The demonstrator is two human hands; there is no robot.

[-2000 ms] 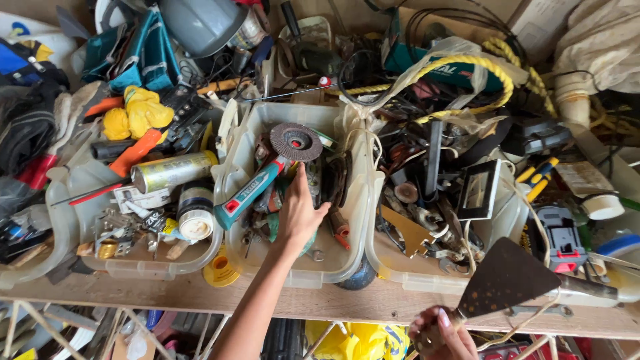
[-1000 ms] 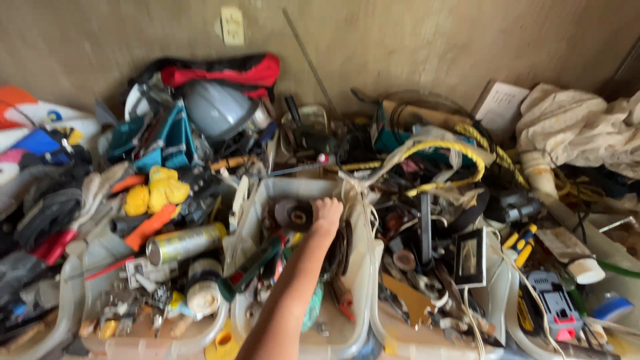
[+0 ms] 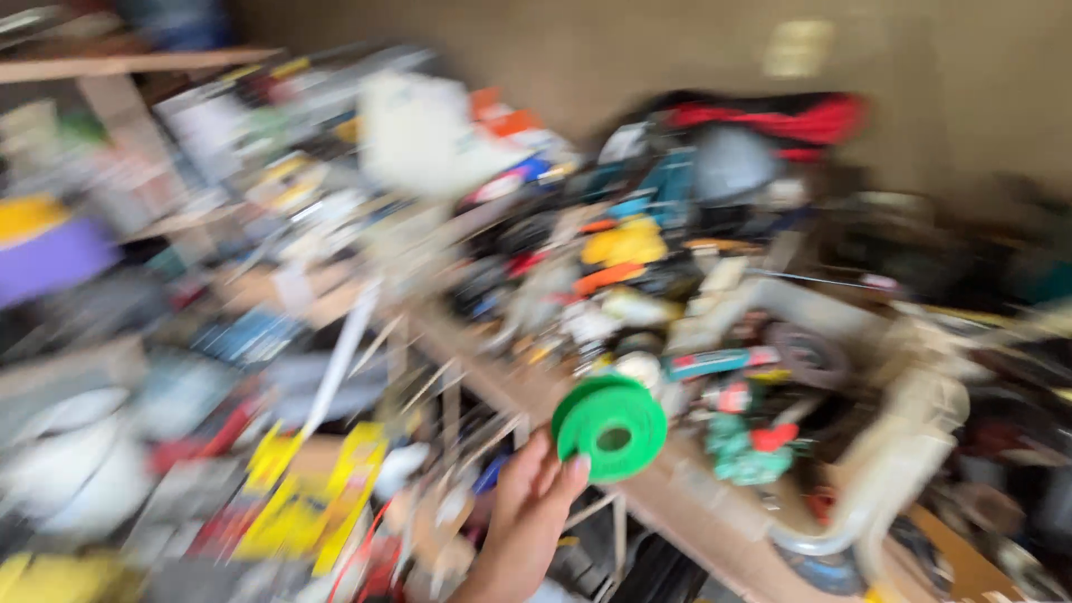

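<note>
My left hand (image 3: 532,511), low in the middle of the view, grips a green plastic spool (image 3: 615,427) by its edge, with the thumb on its near face. A round hole shows at the spool's centre. Right of the spool, a clear plastic bin (image 3: 904,456) holds a flap disc (image 3: 808,353), a teal-handled tool (image 3: 712,363) and a crumpled green item (image 3: 745,452). My right hand is out of view. Motion blur hides much of the detail.
A wooden shelf edge (image 3: 695,511) runs diagonally below the bin. Yellow gloves (image 3: 624,241), a grey rounded shell (image 3: 737,163) and a white container (image 3: 414,130) lie behind. Yellow packaging (image 3: 314,498) sits at lower left; a wall socket (image 3: 798,48) is above.
The view has swung left. My left hand has left the bin and now holds a green spool. My right hand, seen two seconds ago with a scraper, is out of view.
</note>
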